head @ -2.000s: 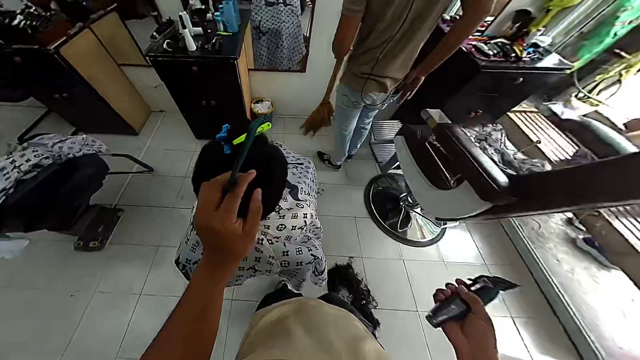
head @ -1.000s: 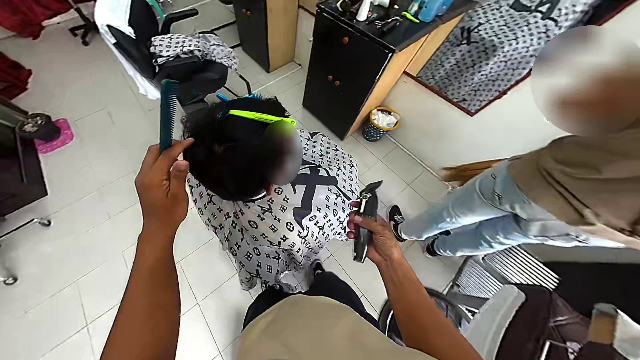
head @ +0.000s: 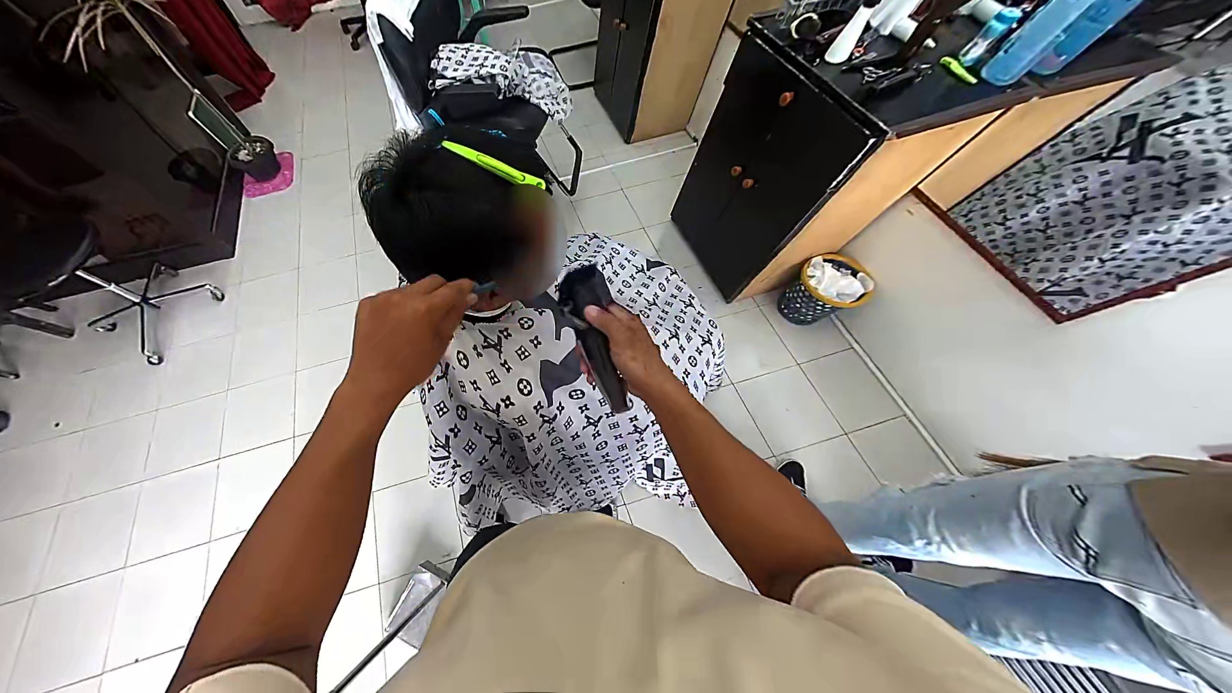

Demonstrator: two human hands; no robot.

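Observation:
A seated person with dark hair (head: pixel 433 202) wears a white patterned barber cape (head: pixel 539 414). A lime-green hair clip (head: pixel 494 165) sits in the hair near the front. My left hand (head: pixel 409 327) is closed at the side of the head near the ear, on a comb (head: pixel 483 288) of which only a small teal part shows. My right hand (head: pixel 626 351) grips a dark hair clipper (head: pixel 599 351) in front of the cape, its head pointing up, a short way from the face.
A black cabinet (head: pixel 770 164) with bottles and tools on top stands at the upper right, with a wastebasket (head: pixel 818 296) beside it. A standing person in jeans (head: pixel 1001 539) is close on the right. A chair (head: pixel 481 106) with folded cloth stands beyond the head; a wheeled stool (head: pixel 144 303) is left.
My left hand, which held the comb upright beside the head, has come in to the ear side. The clipper has moved closer to the head. The view has swung greatly since the earliest frame.

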